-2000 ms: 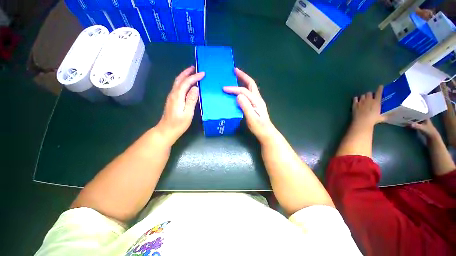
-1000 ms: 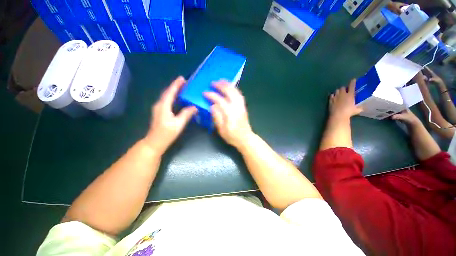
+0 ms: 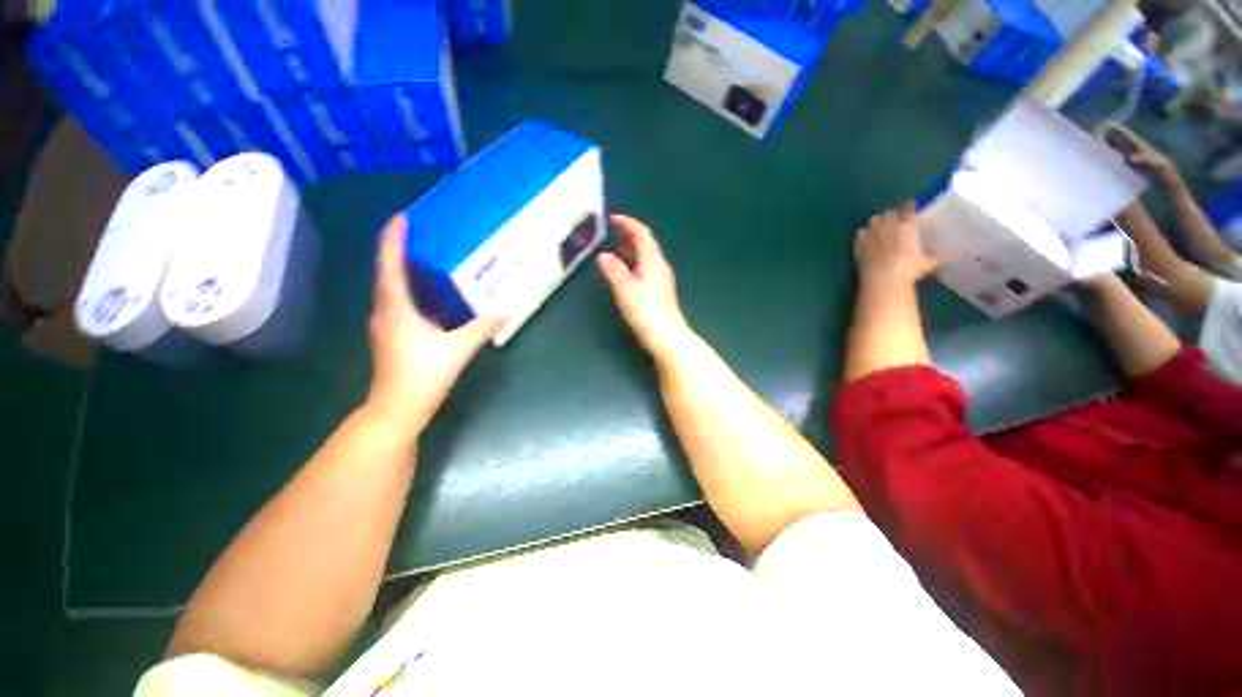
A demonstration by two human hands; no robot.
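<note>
A closed retail box (image 3: 507,218) stands in front of me, turned at an angle. Its blue top and its white face with a dark product picture show. My left hand (image 3: 416,320) grips its near left end, thumb at the lower front corner and fingers along the left side. My right hand (image 3: 643,283) is at the box's right end with fingers apart. Its fingertips are close to the white face's far edge; whether they touch is hard to tell.
Stacked blue boxes (image 3: 279,89) stand at back left. Two tall white oval units (image 3: 232,252) stand at left, a brown carton (image 3: 61,225) behind. Another retail box (image 3: 736,68) is at the back. A neighbour's red sleeve (image 3: 906,422) and hands at an open box (image 3: 988,242) are at right.
The box has turned so its white face shows, and it sits further left in view. My right hand has moved off its top to the right. The neighbour's open box has turned.
</note>
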